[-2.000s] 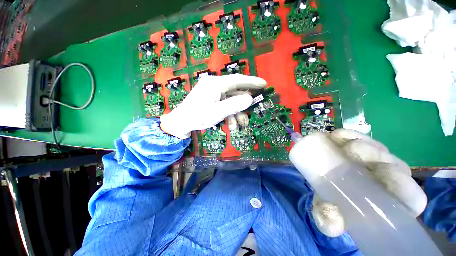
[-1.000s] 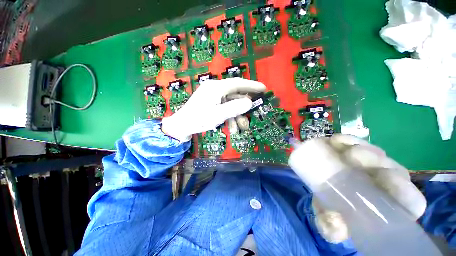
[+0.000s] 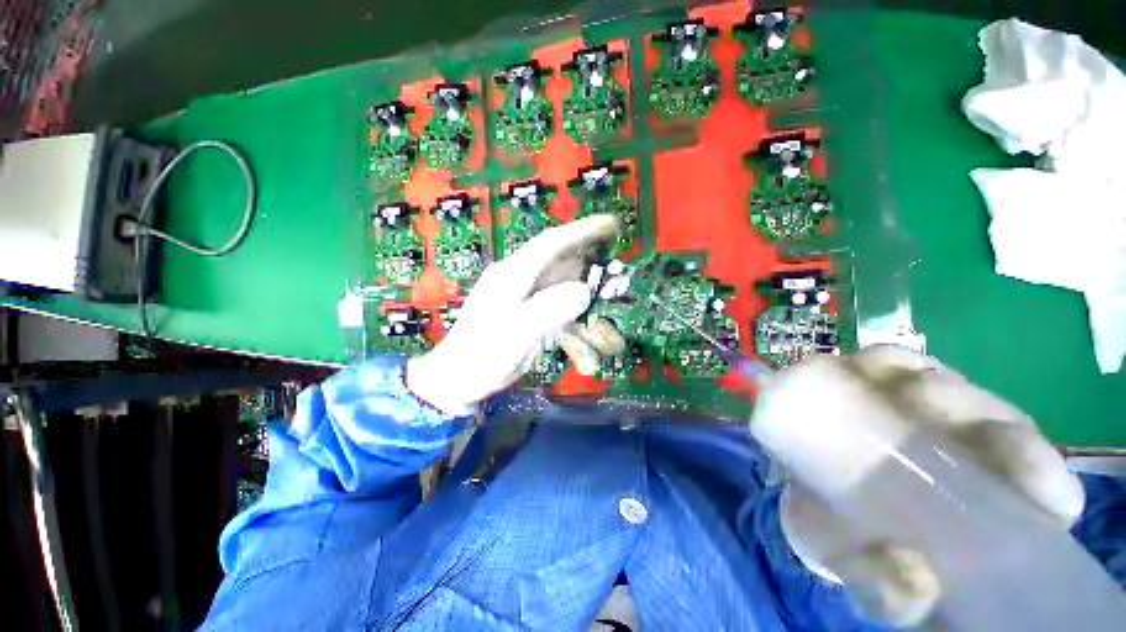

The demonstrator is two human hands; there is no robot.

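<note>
My left hand (image 3: 525,309), in a white glove with darker fingertips, holds a green circuit board (image 3: 679,315) by its connector end, above the tray. My right hand (image 3: 951,432), gloved and partly blurred, is closed around a large translucent whitish dispensing bottle (image 3: 975,506), whose rear end is cut off by the frame edge. A thin metal needle (image 3: 708,336) with a purple hub runs from the bottle's narrow end over the face of the held board. Whether its tip touches the board cannot be told.
A clear plastic tray (image 3: 868,266) holds rows of green boards over a red liner (image 3: 701,198). Crumpled white wipes (image 3: 1050,222) lie on the green mat (image 3: 303,124) at the right. A pale box (image 3: 62,210) with a looped grey cable (image 3: 251,198) stands at the left.
The held board has turned, and its connector now faces my left fingers. The bottle and my right hand have shifted slightly right and down. More needle shows over the board than one second ago.
</note>
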